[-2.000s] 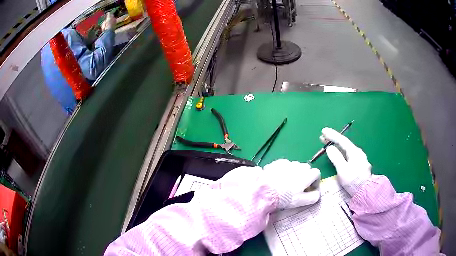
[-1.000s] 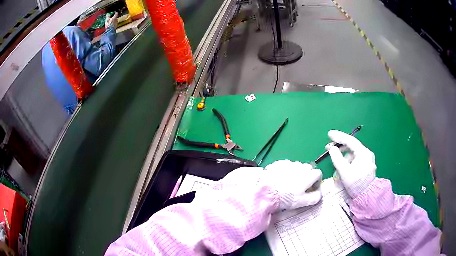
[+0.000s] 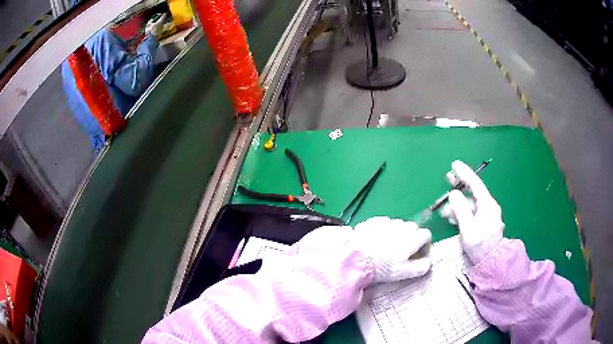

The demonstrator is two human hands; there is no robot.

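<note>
The inspection record sheet (image 3: pixel 427 302), white with a printed grid, lies on the green mat at the lower right. My left hand (image 3: pixel 393 247), in a white glove, rests over its upper left part with curled fingers; whether it holds anything is hidden. My right hand (image 3: pixel 476 209), also gloved, is raised above the sheet's upper right edge and holds a slim dark pen (image 3: pixel 440 201) between its fingers. The pen slants, with its clear end down toward my left hand and its dark end up to the right.
Black-and-orange side cutters (image 3: pixel 306 197) and black tweezers (image 3: pixel 365 191) lie on the mat. A black tray (image 3: pixel 222 232) holding papers and a dark flat object is at left. The conveyor belt (image 3: pixel 154 201) runs beyond it. A person in blue (image 3: pixel 111 67) is across the belt.
My right hand has shifted slightly up and its fingers have moved on the pen, whose tilt has changed a little. My left hand has stayed in place.
</note>
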